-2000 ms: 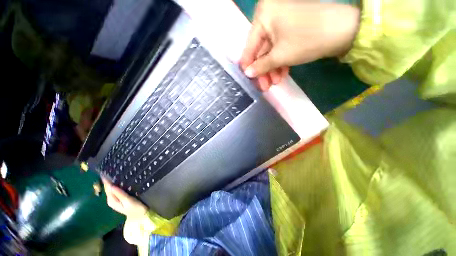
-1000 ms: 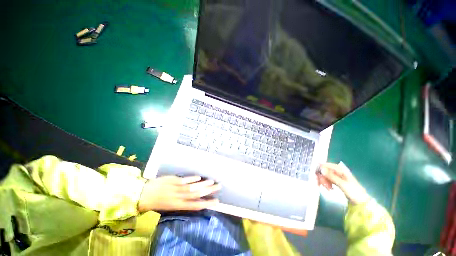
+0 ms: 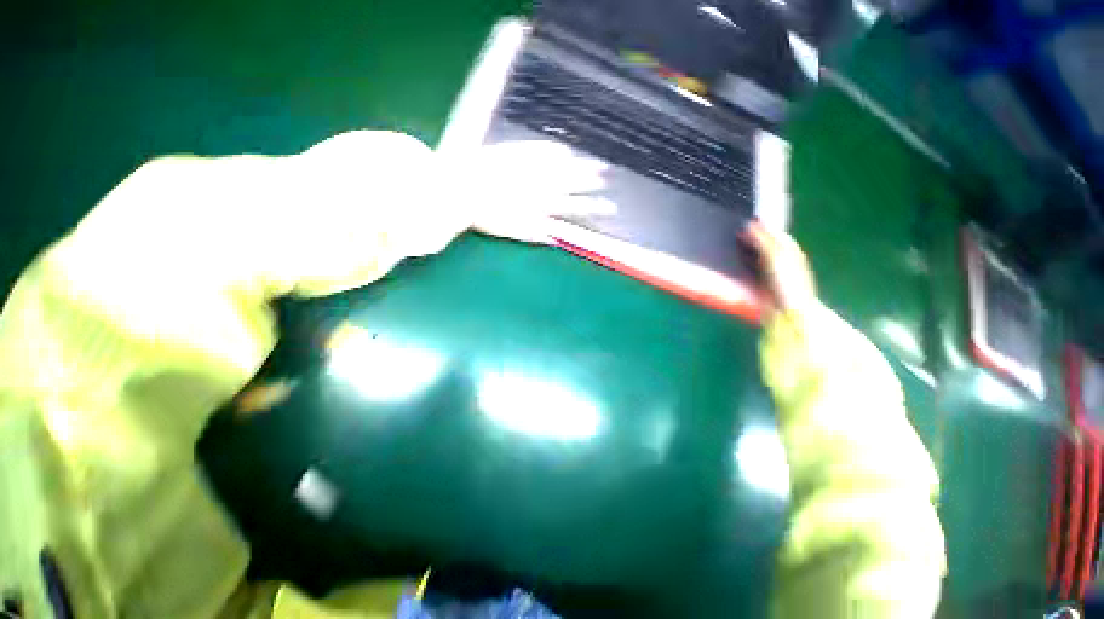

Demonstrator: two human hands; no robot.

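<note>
The open laptop (image 3: 678,206) sits on a white pad with a red border, at the upper middle and further from my body. The picture is blurred. Its black screen (image 3: 654,36) is cut off by the top edge, with small green and red marks low on it. My left hand (image 3: 539,187) is overexposed and lies over the left front of the laptop, fingers on the palm rest; its exact grip is unclear. My right hand (image 3: 785,268) is at the right front corner, its fingers against the edge of the laptop and pad.
The glossy green bench (image 3: 605,484) lies between me and the laptop, with bright reflections. A small pale object (image 3: 317,493) and a blurred yellowish piece (image 3: 260,395) are at lower left. Another laptop on a red-edged pad (image 3: 1007,312) and red trays (image 3: 1071,520) are at the right.
The laptop and its pad have moved away from my body, both hands with them. The view has shifted, and the USB sticks on the left are no longer seen.
</note>
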